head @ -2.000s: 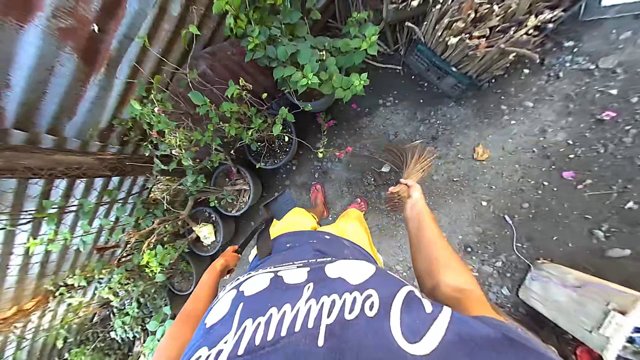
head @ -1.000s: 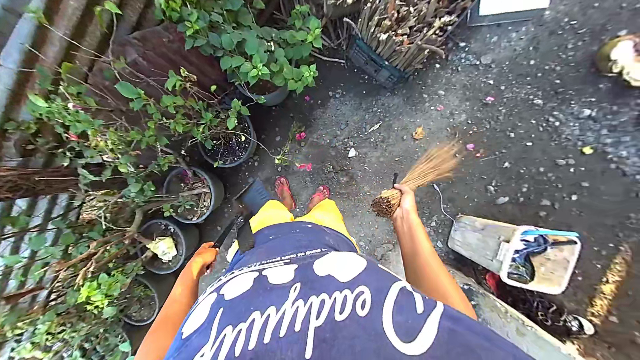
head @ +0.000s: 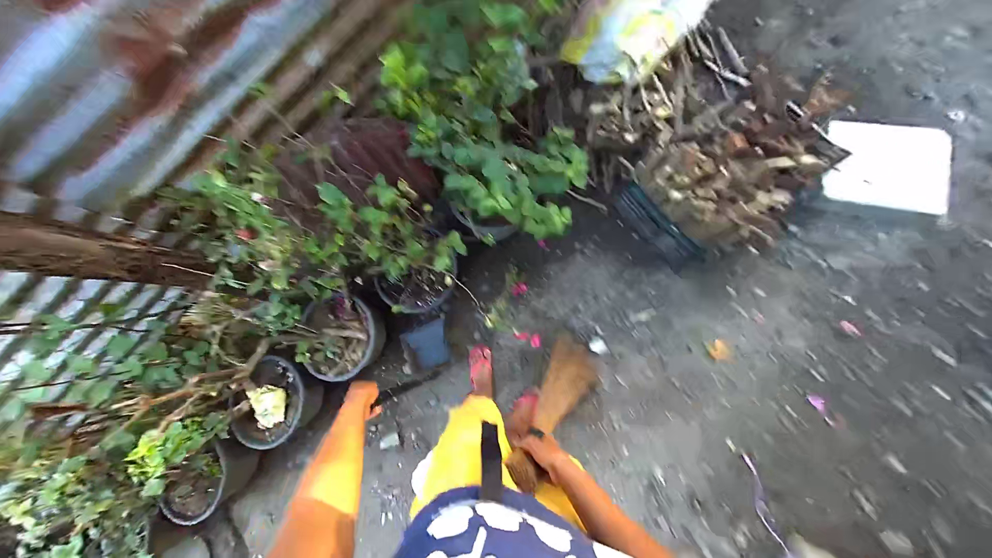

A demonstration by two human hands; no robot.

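Observation:
My right hand (head: 545,452) grips the bound end of a stick broom (head: 570,380), whose bristles fan out over the dirt beside my right foot. At the left, my left hand (head: 364,399) is closed around a thin dark handle, which runs toward a grey-blue dustpan (head: 426,343). That dustpan lies near the potted plants, ahead of my left foot. Motion blur softens both hands and the broom. Small pink petals (head: 519,289) and a yellow-brown leaf (head: 719,350) lie on the ground.
Potted plants (head: 341,337) line the left side along a rusty corrugated metal fence (head: 101,101). A dark crate (head: 659,225) with chopped firewood stands at the upper right, beside a white panel (head: 887,167). A purple string (head: 759,496) lies at the lower right.
The broom in my right hand has moved left from the right side to beside my feet, its bristles now pointing forward. The view has shifted, and the white tray is out of sight.

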